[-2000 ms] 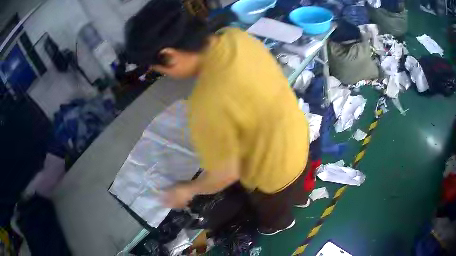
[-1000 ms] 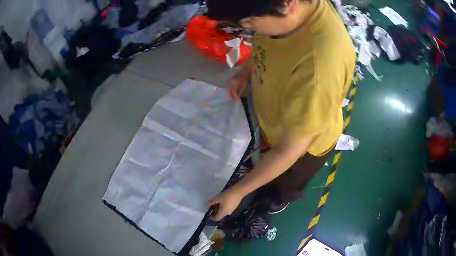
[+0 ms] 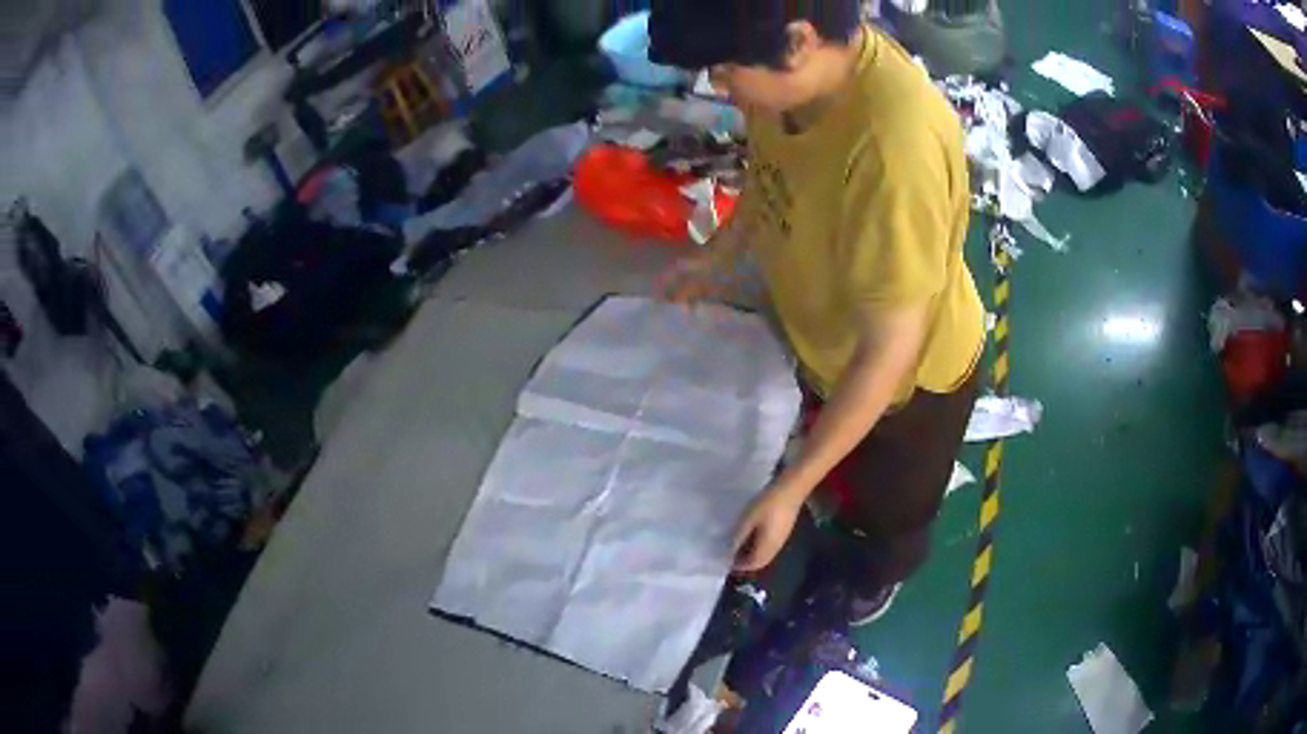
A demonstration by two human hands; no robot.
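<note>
A large creased white paper pattern [image 3: 616, 495] lies on the grey-topped table [image 3: 344, 516]. A thin dark edge of a cut fabric panel [image 3: 538, 642] shows under its near and left sides. Another person in a yellow T-shirt [image 3: 874, 215] stands at the table's right side, one hand at the pattern's right edge, the other near its far edge. A smartphone [image 3: 853, 708] with a bright white screen shows at the bottom edge, cut off by it. Neither of my hands is visible; what holds the phone is out of the picture.
A red plastic bag [image 3: 631, 195] lies at the table's far end, near a light blue basin [image 3: 635, 52]. Dark fabric heaps [image 3: 308, 273] are beyond the table's left side. White scraps [image 3: 1108, 691] and yellow-black tape [image 3: 980, 566] are on the green floor.
The view has shifted, so the table and pattern sit farther right and lower. The other person's far hand has moved along the pattern's far edge. The phone shows slightly more and farther left.
</note>
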